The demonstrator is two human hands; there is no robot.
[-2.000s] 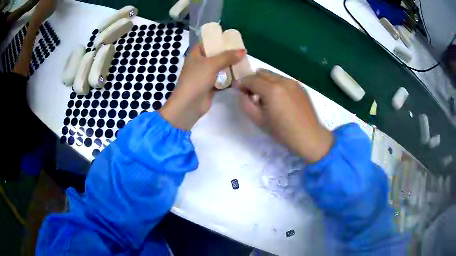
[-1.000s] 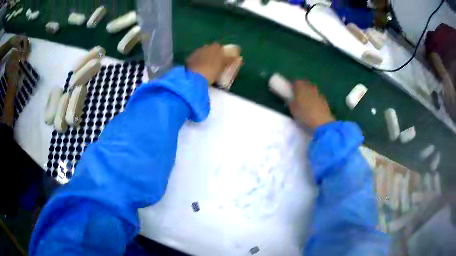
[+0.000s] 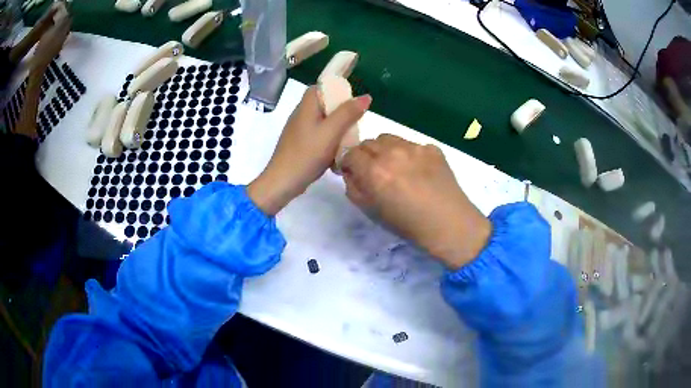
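Note:
My left hand [image 3: 307, 144] is closed around a cream device housing [image 3: 335, 95] above the white tabletop, near the belt edge. A second cream housing [image 3: 340, 65] shows just behind it; I cannot tell whether it is also in the hand. My right hand [image 3: 401, 186] has its fingers curled at the lower end of the held housing. The fingertips hide that end, and whether they pinch a small piece cannot be seen. Faint small clear pieces [image 3: 390, 261] lie on the tabletop below my right hand.
A green belt [image 3: 424, 91] carries scattered housings. A wrapped metal post [image 3: 265, 53] stands at its edge. Rowed black dots [image 3: 182, 136] lie left, with several housings [image 3: 138, 119] on them. Two dark tabs [image 3: 314, 266] lie in front. Housings fill a tray [image 3: 598, 235] at right. Another person's hands [image 3: 49, 38] show upper left.
A second ago both hands were apart over the belt, my right at a housing there. Now they are together over the tabletop at the held housing. The view has shifted.

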